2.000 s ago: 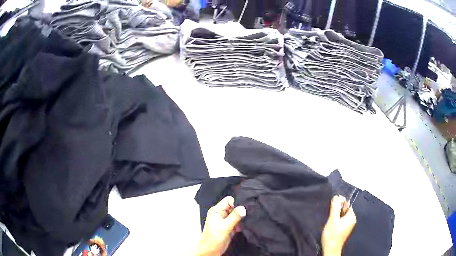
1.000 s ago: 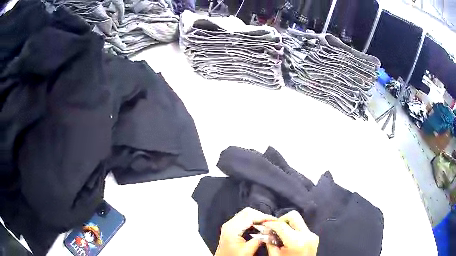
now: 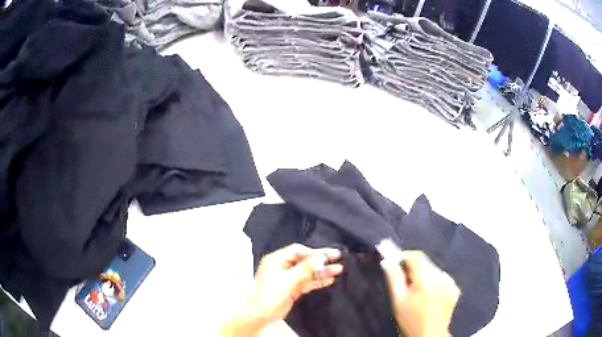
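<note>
A black garment (image 3: 455,263) lies bunched on the white table (image 3: 303,131) at the lower middle. My left hand (image 3: 290,280) pinches a stretch of its cloth between thumb and fingertips. My right hand (image 3: 422,289) is beside it on the right, over the same garment, blurred. A small pale, blurred thing (image 3: 389,249) shows at its fingertips; it may be thread snips, but I cannot tell. The black cloth hangs down between my hands and is cut off by the lower edge.
A large heap of black garments (image 3: 72,145) fills the left side. A smartphone (image 3: 115,283) with a cartoon case lies beside it. Folded grey stacks (image 3: 297,46) (image 3: 422,66) stand at the far edge, with loose grey garments (image 3: 175,23) to their left.
My hands were together over the cloth a second ago; now they are apart, the left one further left. The camera view has tilted down slightly. The pale thing now shows at my right fingertips.
</note>
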